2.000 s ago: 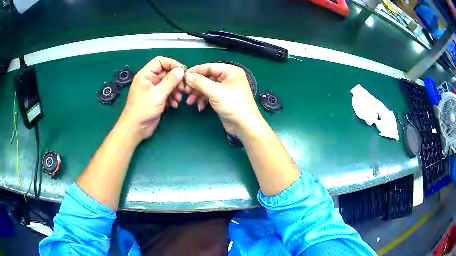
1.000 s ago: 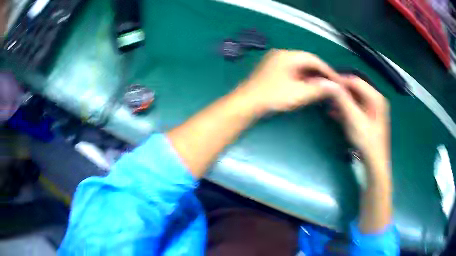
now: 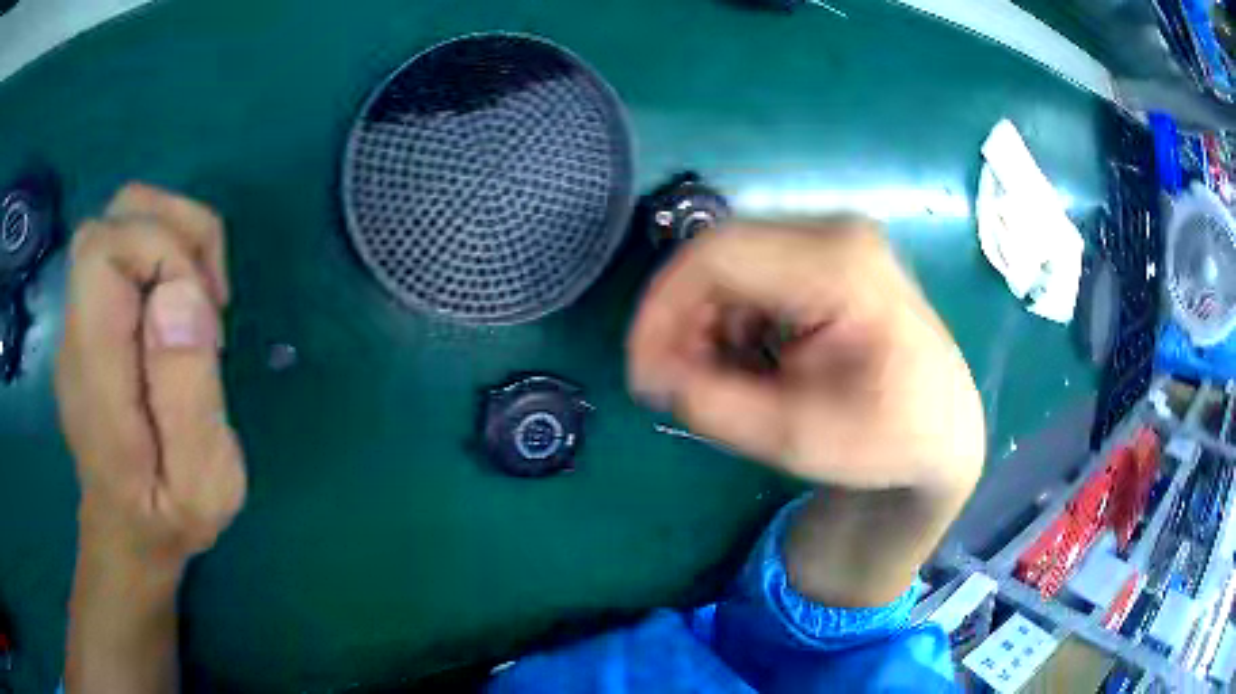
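Note:
My left hand (image 3: 149,366) is at the left with its fingers curled in and the thumb over them; whether it holds anything is hidden. My right hand (image 3: 813,359) is blurred and curled into a loose ring right of centre; its dark inside does not show whether a part is held. Between them lies a black watch-like housing (image 3: 537,426) with a pale ring. A second housing (image 3: 685,212) lies just beyond my right hand. The round screw dish (image 3: 488,190) has a dimpled floor and a dark area at its far side. A thin silver pin (image 3: 694,437) lies by my right hand.
Another housing (image 3: 19,224) is at the left edge, with a dark part below it. Crumpled white wipes (image 3: 1030,231), a dark round pad (image 3: 1101,288) and a white fan (image 3: 1204,264) are at the right. Red parts (image 3: 1091,508) are at lower right.
My hands were together at the fingertips and are now wide apart. The view has swung and come closer, so the dish, earlier mostly behind my right hand, shows fully.

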